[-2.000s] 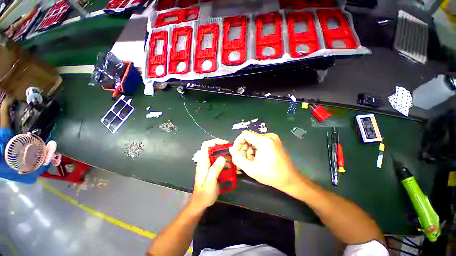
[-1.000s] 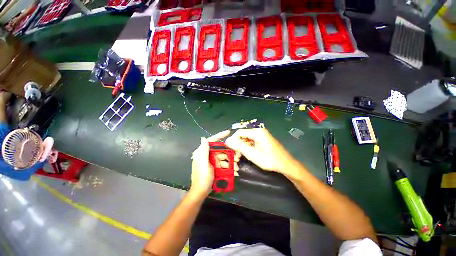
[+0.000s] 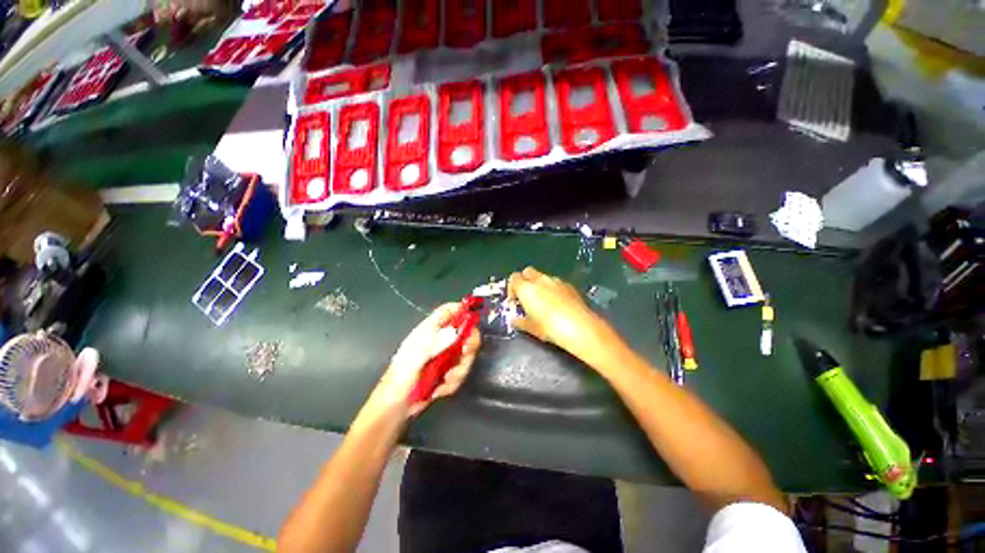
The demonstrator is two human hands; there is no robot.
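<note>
My left hand (image 3: 434, 351) holds a red housing (image 3: 445, 359), tilted and seen nearly edge-on, above the dark green mat. My right hand (image 3: 549, 310) is just right of the housing's upper end, with its fingertips down at a small loose cluster of white pieces (image 3: 497, 313). The fingertips are small and partly hidden, so I cannot tell whether they hold a piece. The white pieces lie between the two hands.
A blister tray of red housings (image 3: 491, 162) stands behind the mat (image 3: 356, 378). A divided frame (image 3: 229, 285) and small metal parts (image 3: 262, 359) lie left. Tweezers (image 3: 668, 335), a red-handled tool (image 3: 686, 337), a boxed device (image 3: 736, 278) and a green electric screwdriver (image 3: 864, 419) lie right.
The housing has turned from face-up to nearly edge-on in my left hand. My right hand has left the housing and moved to the white pieces. The whole view has shifted.
</note>
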